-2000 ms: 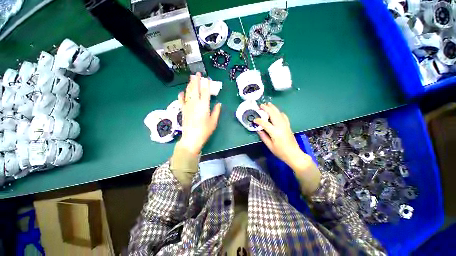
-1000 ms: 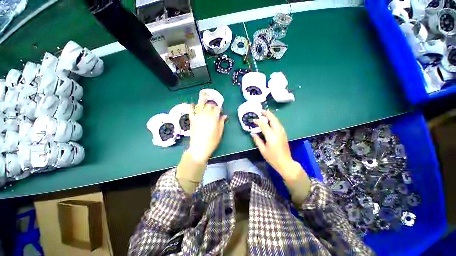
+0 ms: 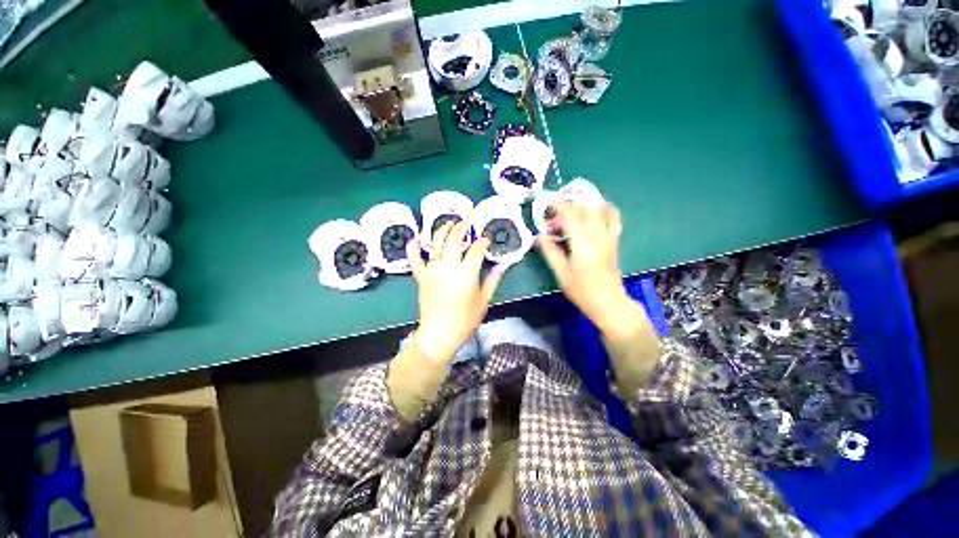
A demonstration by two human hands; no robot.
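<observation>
White housings with dark round centres stand in a row on the green mat, the leftmost housing beside another. My left hand rests its fingers at the front of the third housing and touches the edge of the fourth housing. My right hand has its fingers closed around a white housing at the row's right end, partly hidden by the fingers. Another white housing stands just behind the row.
The black electric screwdriver hangs before the screw feeder. Black ring boards and clear round parts lie behind. Dense white housings stand left. Blue bins are at right, the lower holding grey plates. A cardboard box is lower left.
The third and fourth housings now stand close beside the left pair. My right hand has moved from the fourth housing to the one on its right, which has come nearer the row.
</observation>
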